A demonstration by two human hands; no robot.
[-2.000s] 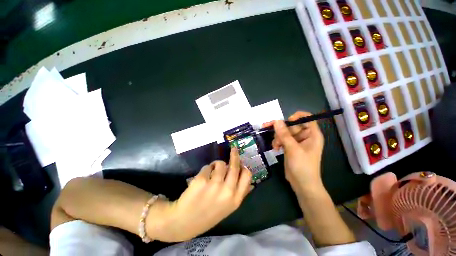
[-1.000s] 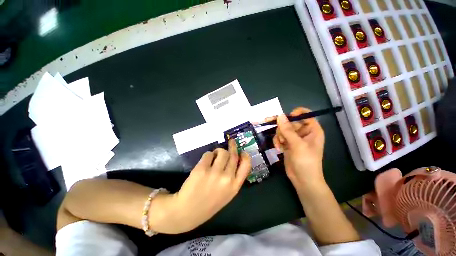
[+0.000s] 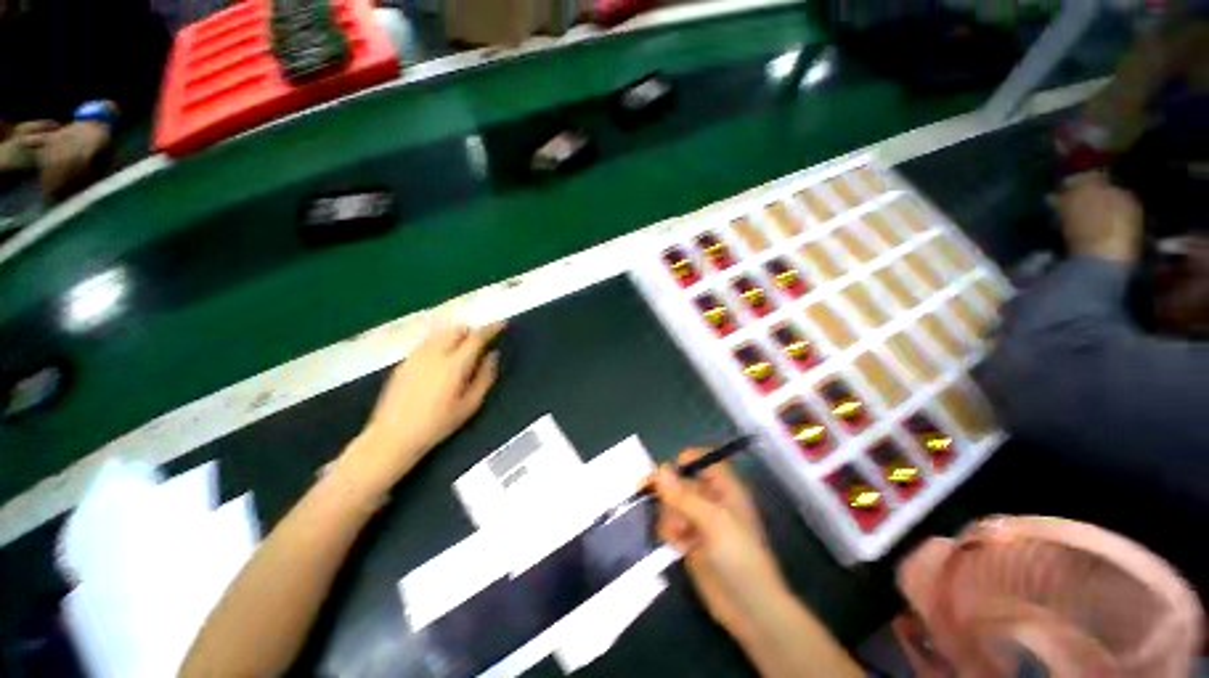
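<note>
My left hand (image 3: 438, 384) reaches to the belt's edge rail, fingers slightly bent and apart, with nothing visible in it. My right hand (image 3: 709, 519) is shut on a thin black tweezer-like stick (image 3: 716, 454), above the right end of the white strips. The label sheet (image 3: 518, 470), with a grey printed block, lies above the white paper strips (image 3: 458, 578). A dark glossy band (image 3: 530, 603) runs between the strips, with no phone unit visible on it. The picture is blurred.
Loose white sheets (image 3: 153, 570) lie left. A foam tray (image 3: 782, 457) with red and gold parts lies right, above a pink fan (image 3: 1047, 603). The green belt (image 3: 451, 199) carries dark phone units (image 3: 347, 209) and a red tray (image 3: 219, 82). Other people's hands show at both sides.
My left hand has left the phone unit and moved forward to the rail. The phone unit is gone from the strips. The view has shifted to show more of the belt. The right hand still holds the stick.
</note>
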